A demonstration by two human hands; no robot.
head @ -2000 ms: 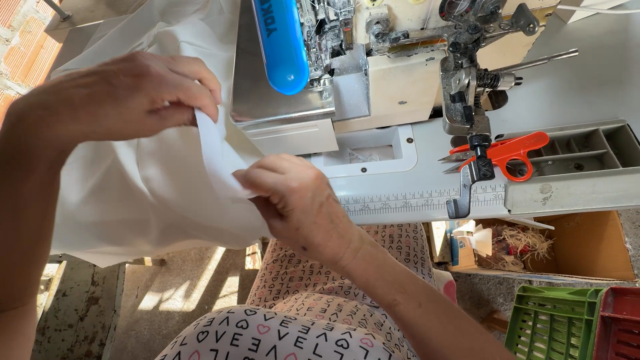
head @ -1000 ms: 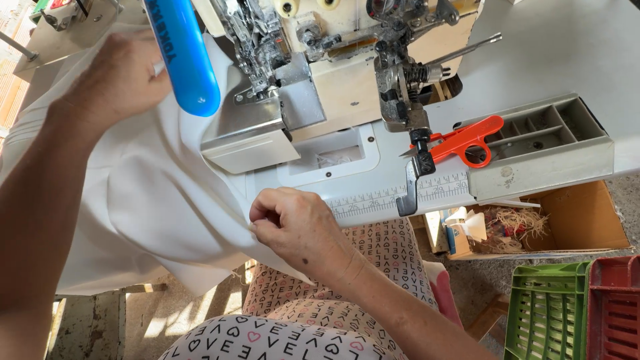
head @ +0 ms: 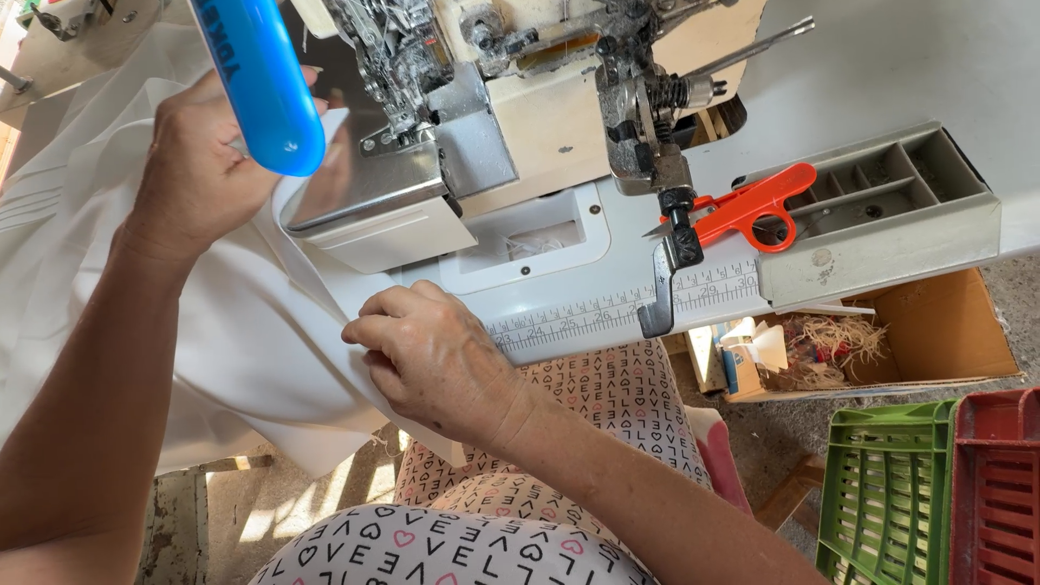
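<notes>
White fabric (head: 244,349) drapes over the table's left side and hangs past its front edge. My left hand (head: 203,162) grips the fabric's edge left of the sewing machine's metal plate (head: 374,191); the blue machine part (head: 272,89) hides some of its fingers. Lower and to the right, my right hand (head: 435,353) pinches the same fabric edge near the table's front. Above stands the industrial sewing machine (head: 544,114), its looper and needle area partly out of view.
Red-handled thread snips (head: 756,211) lie by a grey metal tray (head: 886,236). A measuring tape strip (head: 569,321) runs along the table's front edge, under a metal arm (head: 662,284). Below right are a cardboard box (head: 934,333) with thread scraps, a green crate (head: 886,487) and a red crate (head: 999,479).
My left hand, farther from the blue part two seconds ago, is now partly behind it at the metal plate. The fabric edge now runs along the plate's left side.
</notes>
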